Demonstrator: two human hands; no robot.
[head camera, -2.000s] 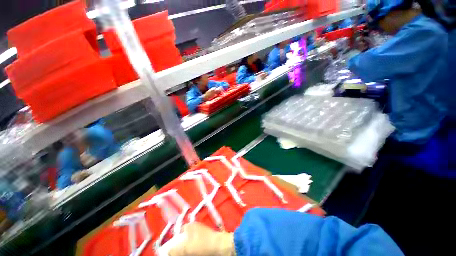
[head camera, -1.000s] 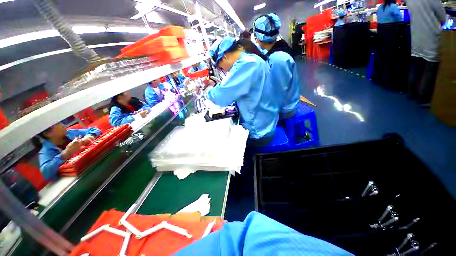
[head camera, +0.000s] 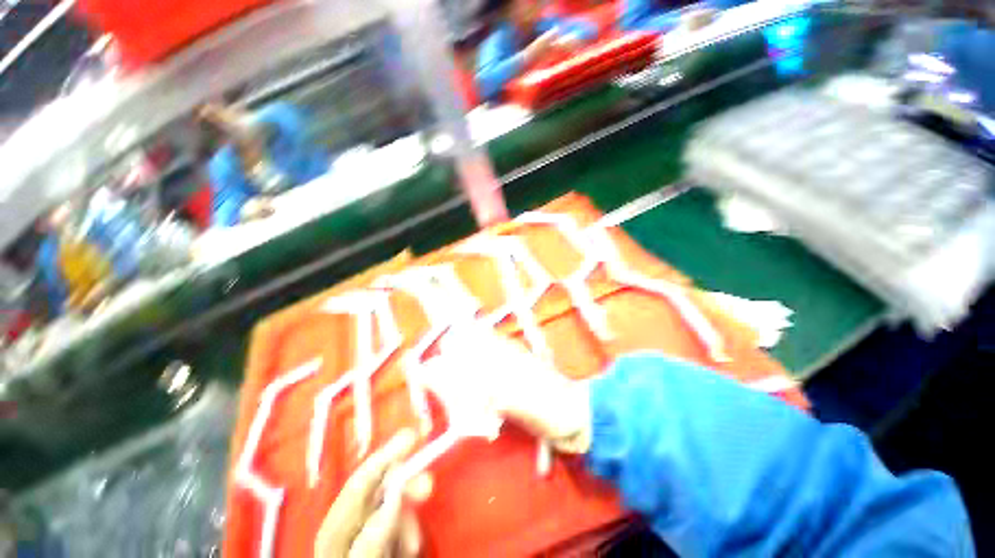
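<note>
Several white jointed arms (head camera: 262, 436) lie in zigzags on a red-covered tray (head camera: 524, 507). My right hand (head camera: 546, 403), in a pale glove with a blue sleeve, is over the middle of the tray with a white wiping cloth (head camera: 480, 365) at its fingers. My left hand (head camera: 376, 507), in a cream glove, is at the tray's near edge, its fingers around a white arm (head camera: 436, 447) that runs up towards the cloth. The picture is blurred, so the exact contact of the fingers is hard to see.
Stacked clear plastic trays (head camera: 851, 174) stand at the right on the green belt (head camera: 764, 278). White crumpled paper (head camera: 764, 318) lies by the tray's right edge. A shiny transparent heap (head camera: 131, 480) is at left. A post (head camera: 475, 169) rises behind the tray. People in blue sit opposite.
The view has swung back from the aisle and black bin at right to the red tray. Both gloved hands now show over the tray; one second ago only my blue sleeve showed.
</note>
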